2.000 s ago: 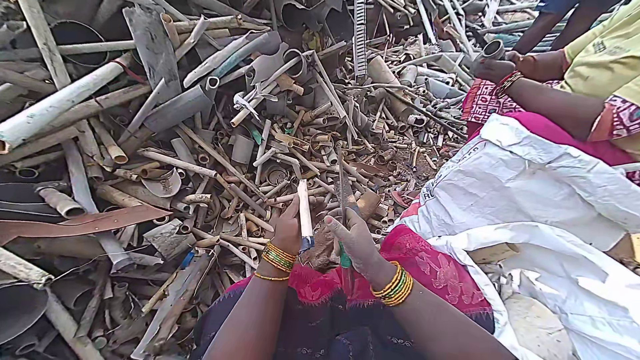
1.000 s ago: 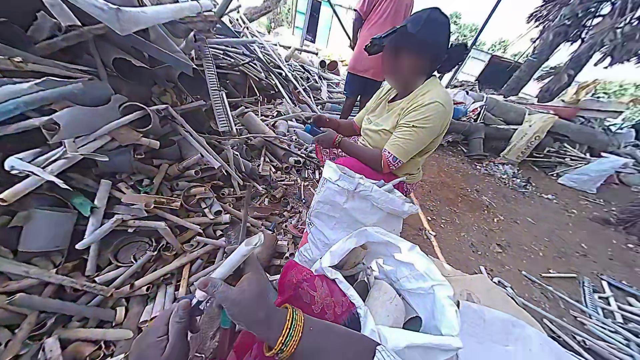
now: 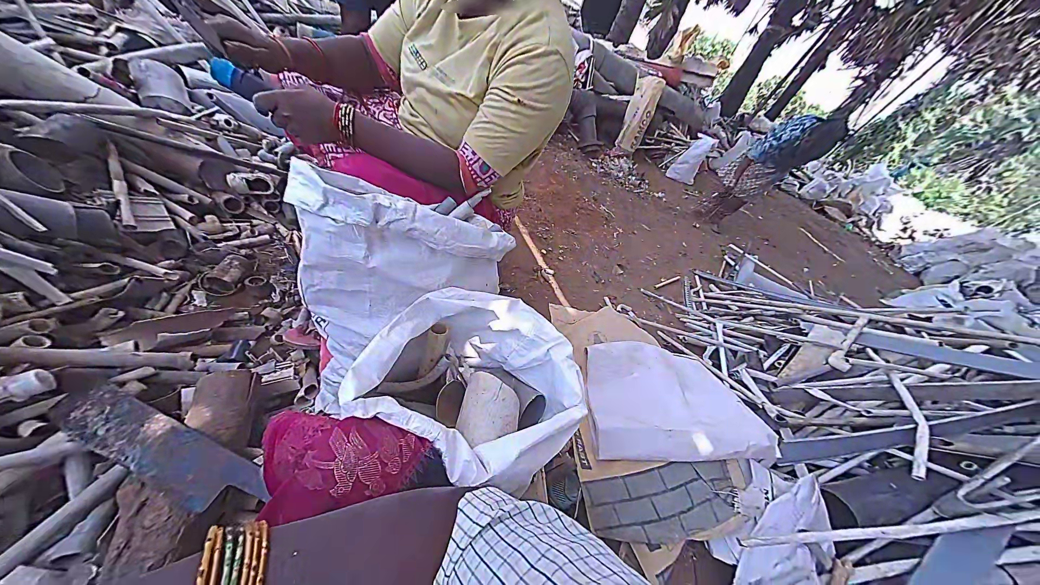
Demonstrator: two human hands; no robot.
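My right forearm, with several yellow and green bangles (image 3: 231,554), crosses the bottom left; its hand is outside the frame. My left hand is out of view too. Above the bangles lies a broad, stained, flat blade-like piece (image 3: 158,447); what holds it, if anything, is hidden. Beyond my pink cloth (image 3: 333,463), an open white woven sack (image 3: 378,349) holds cut pipe pieces (image 3: 489,406). Behind it stands a second white sack (image 3: 390,244) with grey pipe ends at its mouth.
A co-worker in a yellow shirt (image 3: 487,89) sits close behind the sacks, holding a blue-ended piece (image 3: 222,71). Scrap pipes (image 3: 106,357) cover the left. Cardboard (image 3: 601,329) and a white sheet (image 3: 674,402) lie right of the sacks, beside long strips and pipes (image 3: 918,390). Another person bends farther back.
The view has swung right and down towards the sacks. My hands, seen earlier with a pale pipe piece, have left the frame. The co-worker's hands have risen in the picture.
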